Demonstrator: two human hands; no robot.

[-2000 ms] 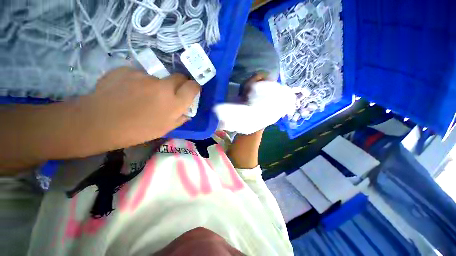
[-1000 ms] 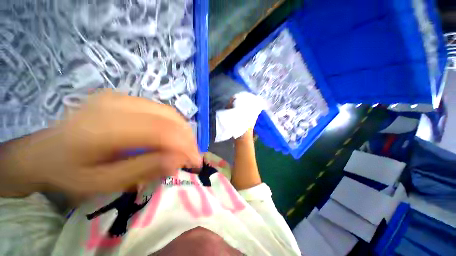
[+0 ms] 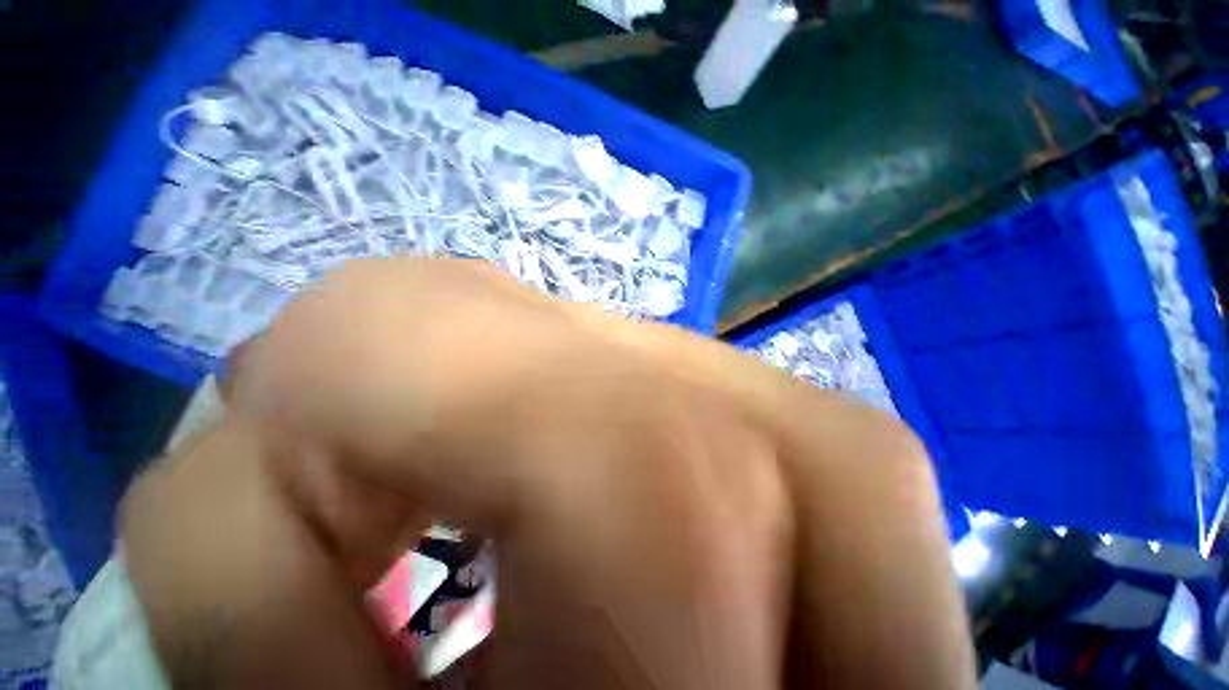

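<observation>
My left hand [image 3: 634, 458] is very large, close to the camera and blurred, across the lower middle. Its fingers point down and are cut off by the bottom edge, so whether it holds anything is hidden. My right hand and the white cloth are not in view. Behind my hand lies a blue crate [image 3: 725, 249] with white power adapters [image 3: 539, 148] along its edges and white cords [image 3: 337, 175] heaped in the middle. My hand covers the crate's near right part.
The crate is on a dark green bench [image 3: 890, 148] with a worn brown edge. Beyond it are a white bottle-like object [image 3: 741, 54] and a small white piece [image 3: 623, 11]. Another filled crate [image 3: 822, 337] and a large tilted blue crate [image 3: 1011, 351] are at right. More blue crates show at left.
The view has shifted, showing the whole crate and the bench beyond. My left hand has come up close to the camera. My right hand with the white cloth has gone out of view.
</observation>
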